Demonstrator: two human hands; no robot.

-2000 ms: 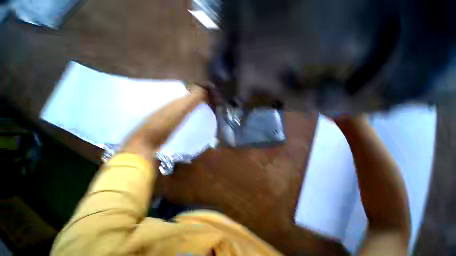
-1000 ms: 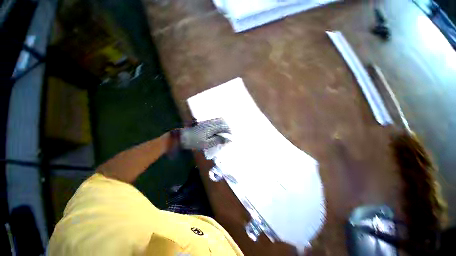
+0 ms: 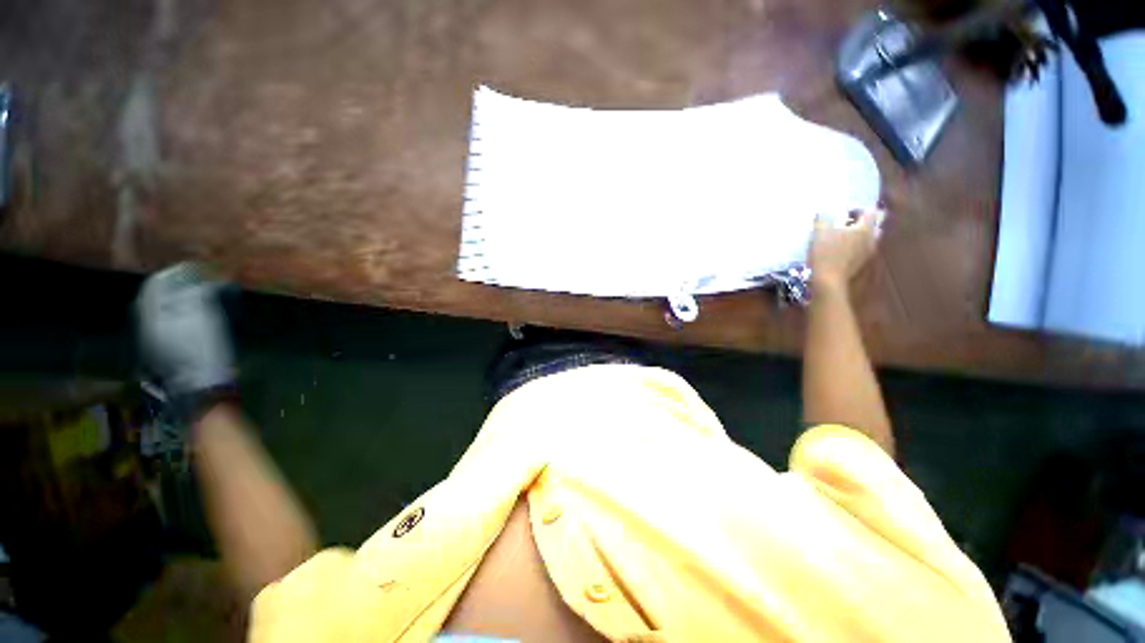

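A cut piece bundle [image 3: 628, 195] with a white top and a rounded right end lies near the table's front edge. Silver clamps [image 3: 682, 304] sit on its near edge, one of them close to my right hand. My bare right hand [image 3: 844, 249] grips the near edge of the bundle's rounded end, and its fingertips are partly hidden. My left hand [image 3: 186, 329], in a grey mesh glove, is blurred and out to the left past the table edge, away from the bundle. Nothing shows in it, but its fingers are unclear.
The cutting machine's grey base plate [image 3: 914, 111] stands on the brown table [image 3: 289, 151] beyond the rounded end. Dark machine parts and a cable show at the upper right. A larger white-topped lay [image 3: 1086, 214] lies at the right. Green floor and boxes are below left.
The view has turned, so the bundle now lies crosswise in front. My left hand has left the bundle and moved off to the left. My right hand has come into view on the rounded end.
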